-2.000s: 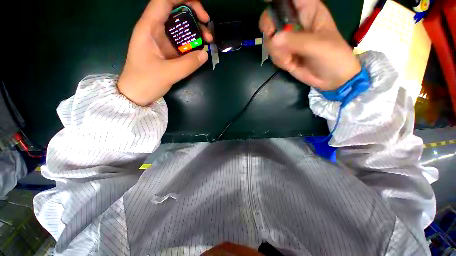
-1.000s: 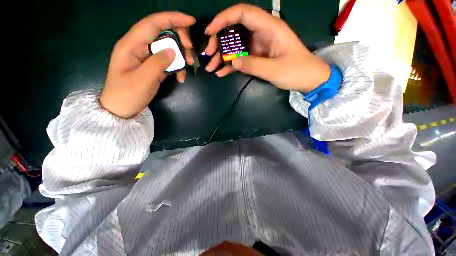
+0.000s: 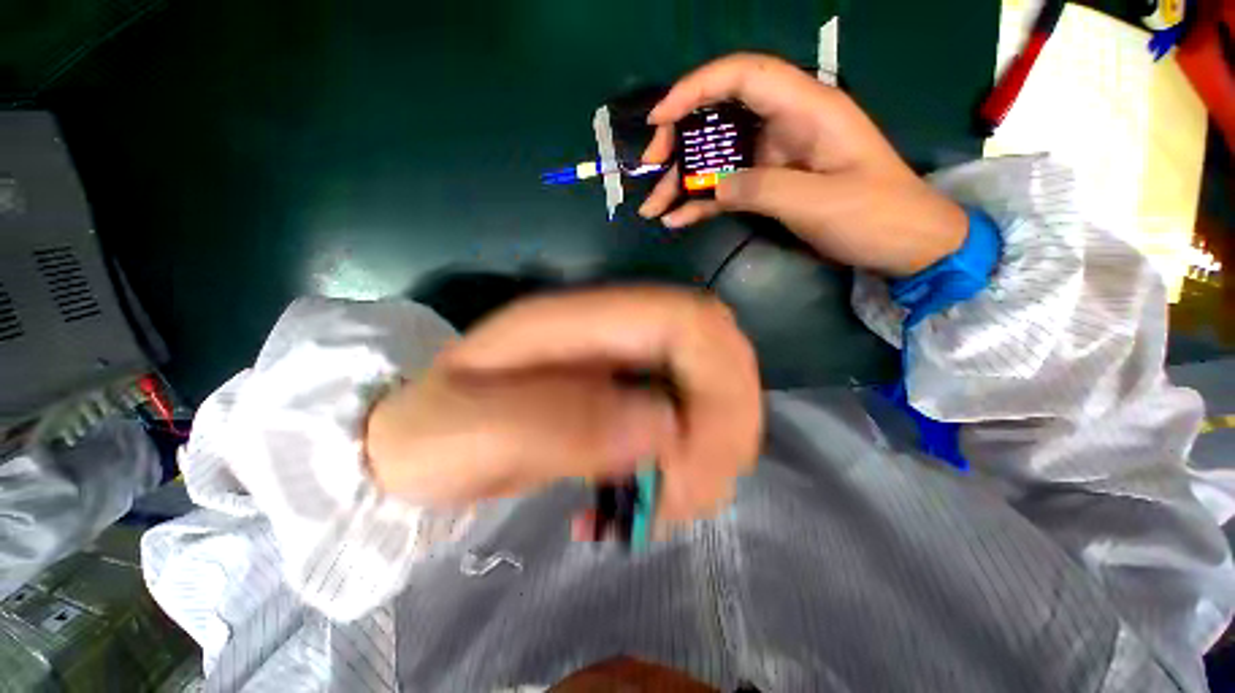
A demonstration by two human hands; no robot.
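My right hand [image 3: 826, 169], with a blue wrist strap, holds a smartwatch unit [image 3: 712, 149] face up over the bench mat; its lit screen shows a text list with orange and green buttons. My left hand [image 3: 582, 393] is blurred, in front of my smock below the mat's near edge. It grips a second watch unit [image 3: 626, 509], seen edge-on and blurred; its screen is not readable. A dark fixture [image 3: 634, 125] lies left of my right hand, partly hidden by its fingers, with a blue and white end and an upright silver strip [image 3: 610, 163] beside it.
A grey vented box [image 3: 54, 257] stands at the left, with a red lead [image 3: 156, 398] near it. Yellowish paper [image 3: 1104, 136] and red objects [image 3: 1019, 79] lie at the right. A thin black cable [image 3: 731, 257] runs toward the near edge.
My left hand has moved from above the mat down and right toward my body with its watch unit. My right hand still holds its unit, now further right in view.
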